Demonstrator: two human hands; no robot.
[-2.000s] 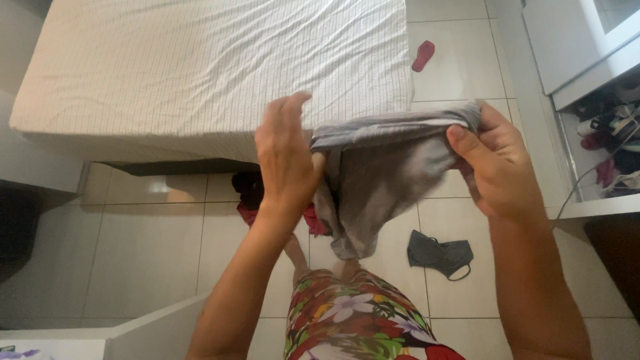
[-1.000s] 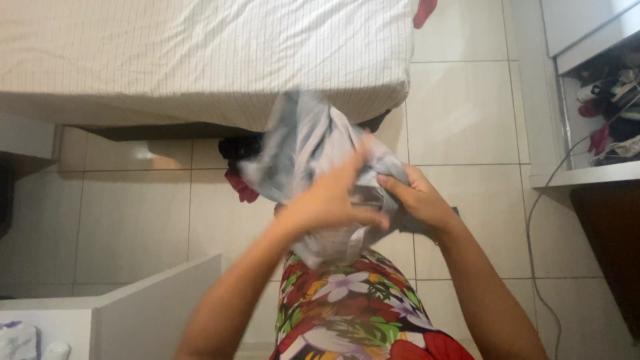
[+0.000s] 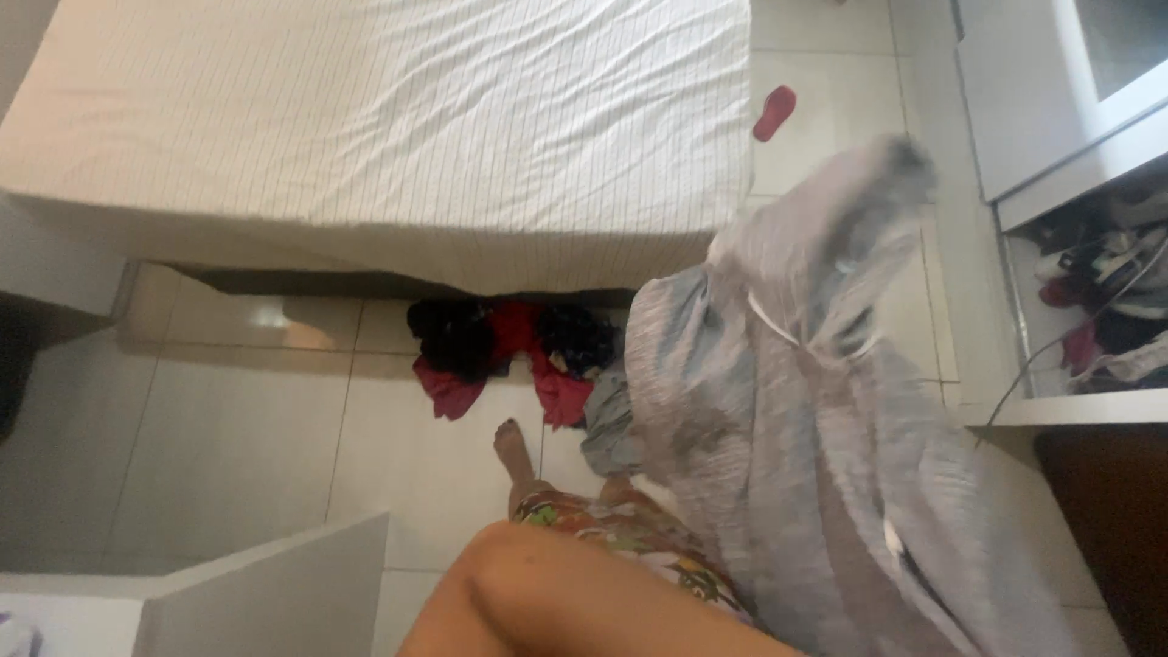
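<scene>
A large light grey garment (image 3: pixel 785 401) with a pale cord hangs spread out and blurred across the right half of the head view, over the tiled floor. A bare bent arm crosses the bottom edge, its elbow towards the left and its forearm running to the lower right. Neither my left hand nor my right hand shows, so what they hold cannot be seen. Below the bed's edge lies a heap with black cloth (image 3: pixel 452 338), red cloth (image 3: pixel 561 392) and dark patterned cloth (image 3: pixel 575 339). Grey-green cloth (image 3: pixel 610 424) lies beside it, partly behind the garment.
A bed with a striped sheet (image 3: pixel 411 119) fills the upper left. One red flip-flop (image 3: pixel 775 113) lies on the floor to its right. At the right stands a white cabinet (image 3: pixel 1022 109) with an open compartment of jumbled items (image 3: pixel 1113 310) and a cable. A white panel (image 3: pixel 274 584) rises at lower left.
Both hands were on bunched grey cloth at the centre and have left the view. Grey cloth now hangs spread out at the right; whether it is the same piece is unclear.
</scene>
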